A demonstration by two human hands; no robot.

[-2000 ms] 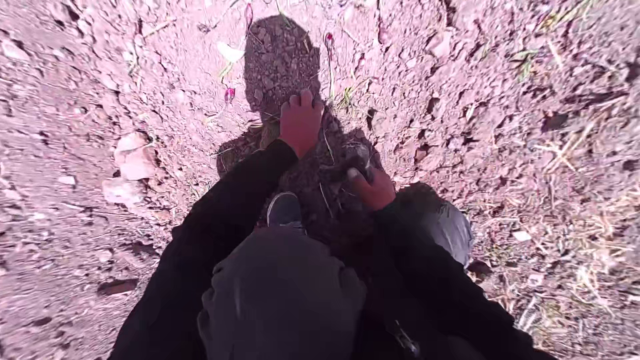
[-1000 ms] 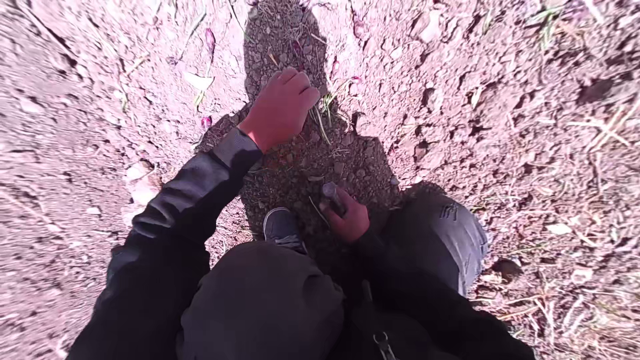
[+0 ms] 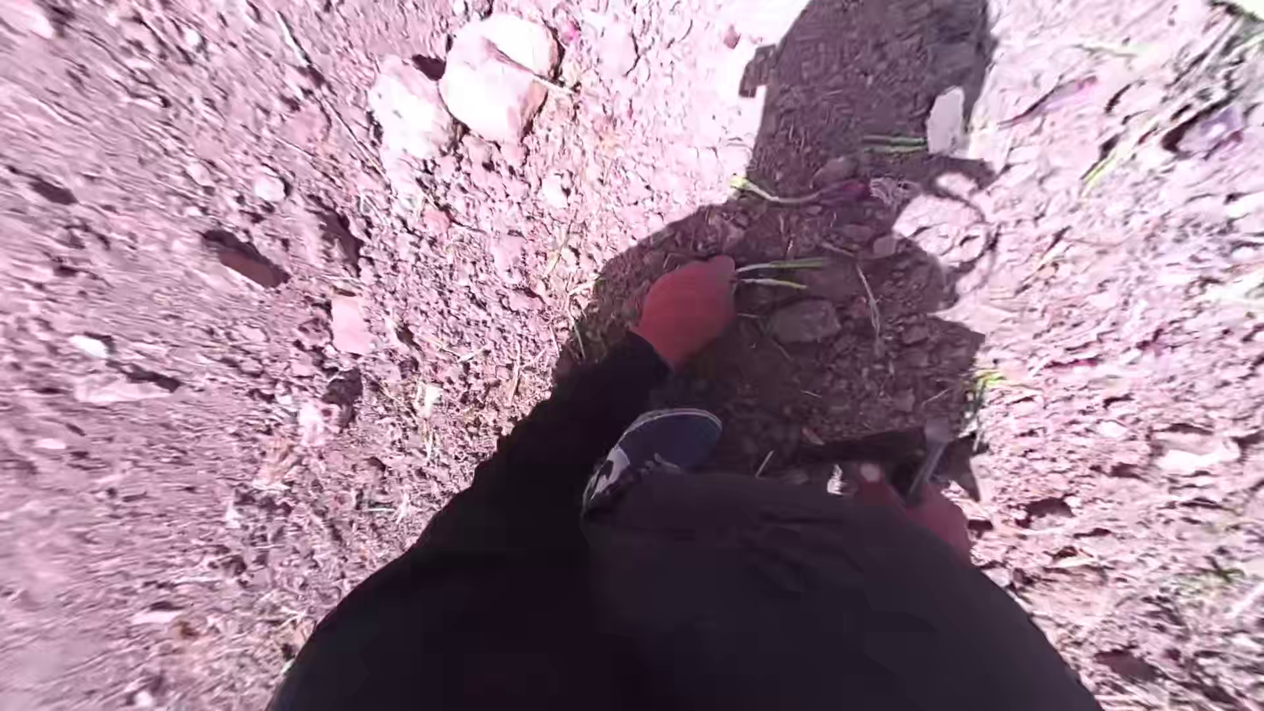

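My left hand [image 3: 689, 308] is closed low over the shaded soil, at the base of some green plant leaves [image 3: 780, 275] that stick out to its right. My right hand [image 3: 923, 509], partly hidden behind my knee, grips a tool whose greyish metal part [image 3: 930, 456] points up; its exact kind is unclear. A clod or stone [image 3: 805, 321] lies just right of my left hand. Farther up, a plant with a green stalk and a purplish end [image 3: 825, 195] lies on the soil.
Large pale stones [image 3: 499, 79] lie at the upper left. My shoe [image 3: 664, 441] is below my left hand, beside my dark-clothed knee [image 3: 790, 583]. A pale flat piece [image 3: 945, 120] lies in the shadow at the top. Small stones and dry stalks cover the ground.
The view has shifted markedly. My left hand, above the soil a second ago, is now down at the green leaves. My right hand, earlier in plain sight with the tool, is now partly behind my knee.
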